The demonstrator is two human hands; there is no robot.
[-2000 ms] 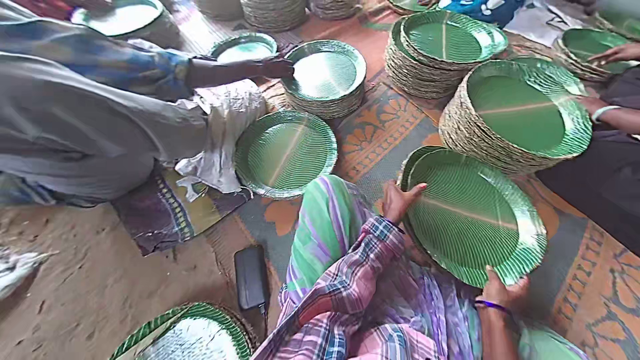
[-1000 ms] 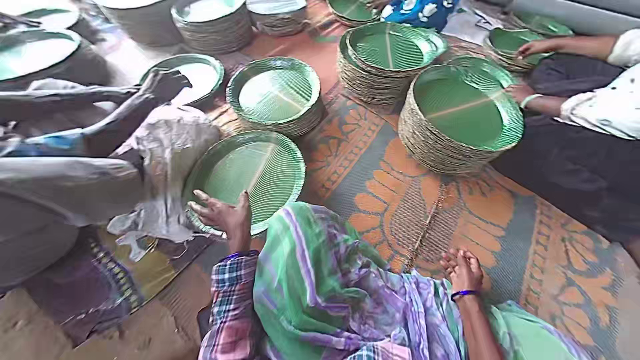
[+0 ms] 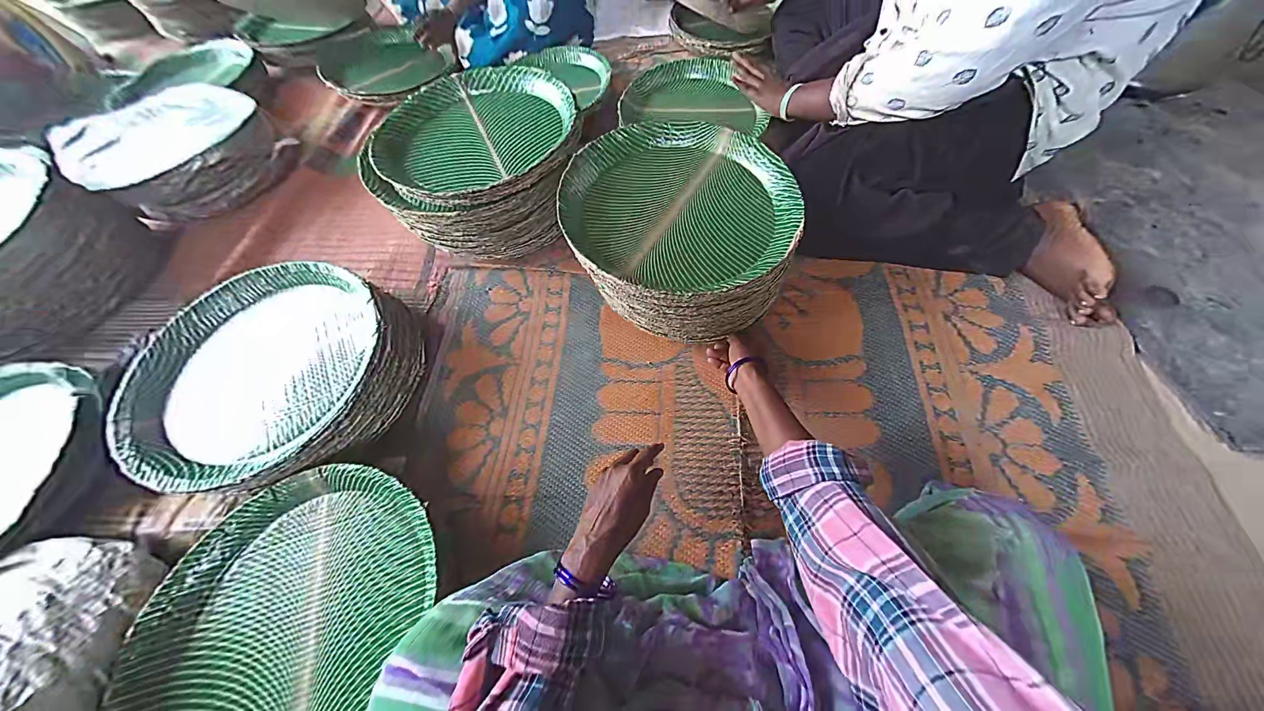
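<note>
A tall stack of round green leaf-patterned plates (image 3: 681,212) stands on the mat ahead of me. My right hand (image 3: 729,357) reaches to the front foot of this stack; its fingers are partly hidden below the rim, so its grip cannot be made out. Above my lap, my left hand (image 3: 622,499) is held with its fingers apart and nothing in them. Just left of the tall stack is another stack of green plates (image 3: 474,133). A large green plate (image 3: 286,592) lies at the lower left, beside my knee.
Stacks of plates with shiny pale centres (image 3: 272,370) fill the left side. A patterned orange and grey mat (image 3: 523,395) covers the floor. At the upper right sits a co-worker, one hand (image 3: 760,87) on a green plate; the co-worker's bare foot (image 3: 1071,259) rests near the mat's edge.
Two seconds ago both my hands held a green plate; one second ago they held none. My right hand has since reached forward to the stack. The view has swung to the right.
</note>
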